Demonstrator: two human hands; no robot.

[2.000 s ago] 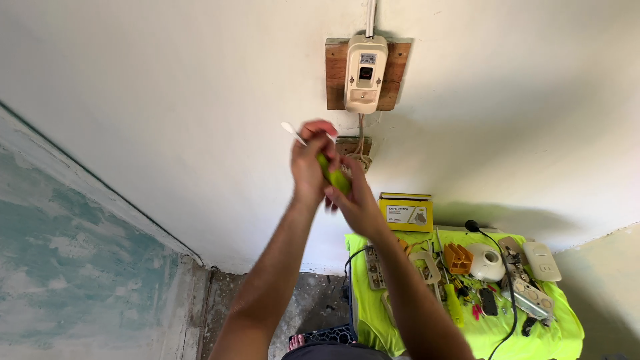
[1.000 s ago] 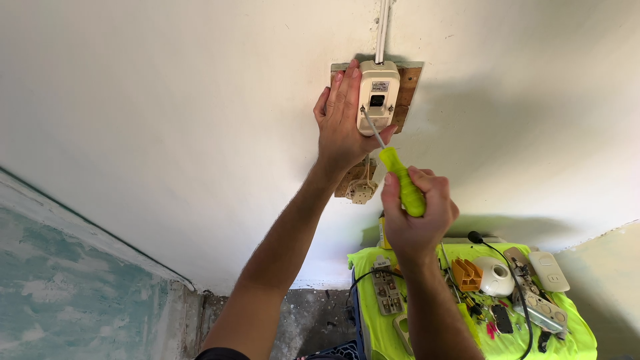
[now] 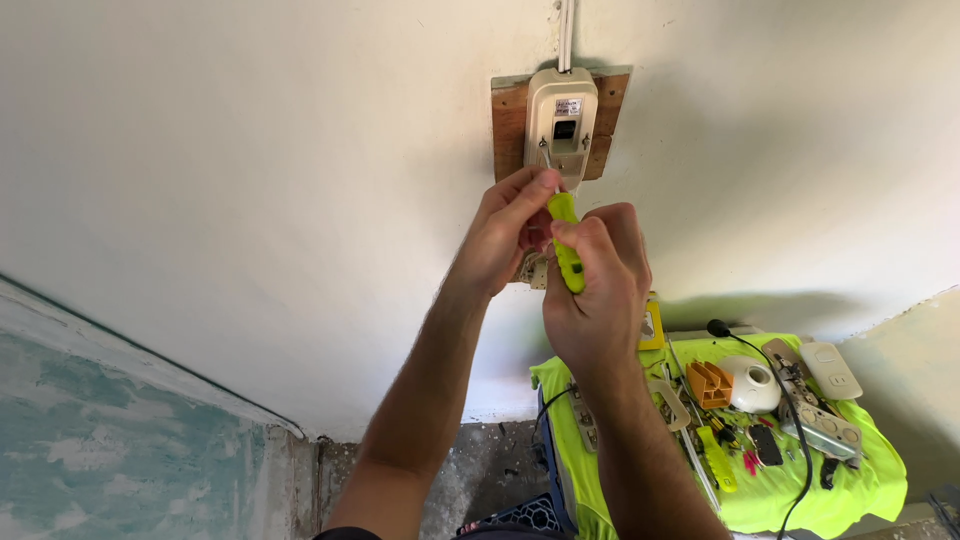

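A beige circuit breaker box (image 3: 561, 127) is mounted on a wooden board (image 3: 511, 124) on the wall, with a screw on either side of its black switch. My right hand (image 3: 604, 281) grips the lime-green handle of a screwdriver (image 3: 566, 244). The blade points up, its tip at or very near the left screw (image 3: 543, 142). With thumb and fingers, my left hand (image 3: 510, 221) pinches the shaft just above the handle. Below my left hand, a beige wired fitting (image 3: 535, 270) on the wall is partly hidden. White cable (image 3: 565, 37) runs up from the box.
At lower right, a table under a lime-green cloth (image 3: 832, 491) bears an orange holder (image 3: 709, 384), a white round fixture (image 3: 750, 384), outlet plates (image 3: 831, 370), another green-handled tool (image 3: 716, 459) and a black flexible cord (image 3: 799, 442). A yellow box (image 3: 651, 326) stands near the wall.
Both hands came up from below the box to it. My left hand then left the box's side and took the screwdriver's shaft, while my right hand kept the handle.
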